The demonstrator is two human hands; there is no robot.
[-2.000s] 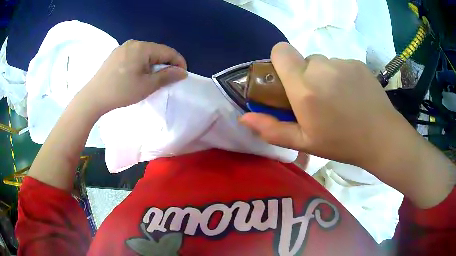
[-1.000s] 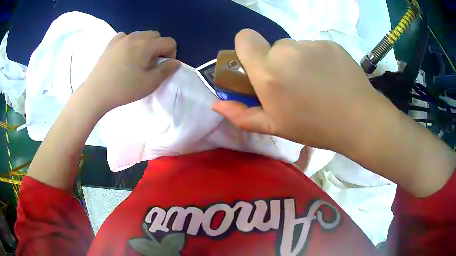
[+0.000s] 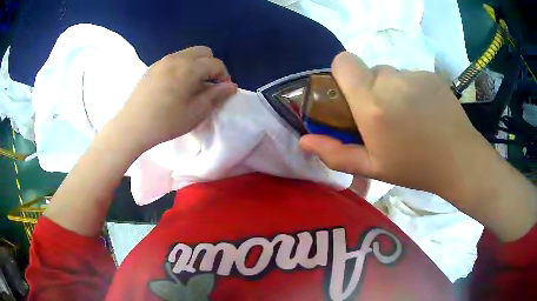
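A white garment (image 3: 235,138) lies over the near edge of the navy pressing board (image 3: 194,29) and hangs against the red top. My left hand (image 3: 176,97) pinches the garment's edge between thumb and fingers, left of the iron. My right hand (image 3: 400,117) holds the steam iron (image 3: 331,103) by its brown handle with a blue part near the thumb. The iron's pointed dark tip faces left, at the garment's far edge, a short way from my left fingers. The iron's rear and sole are hidden by my right hand.
More white cloth (image 3: 388,35) lies beyond the board, and other white cloth (image 3: 436,229) lies at the lower right. A yellow-and-black hose (image 3: 486,59) runs at the upper right. Yellow wire bars (image 3: 26,214) show low at the left.
The iron moved left toward my left hand, then came back right; its pointed tip shows more again. My left hand, pinching the garment, has shifted slightly right.
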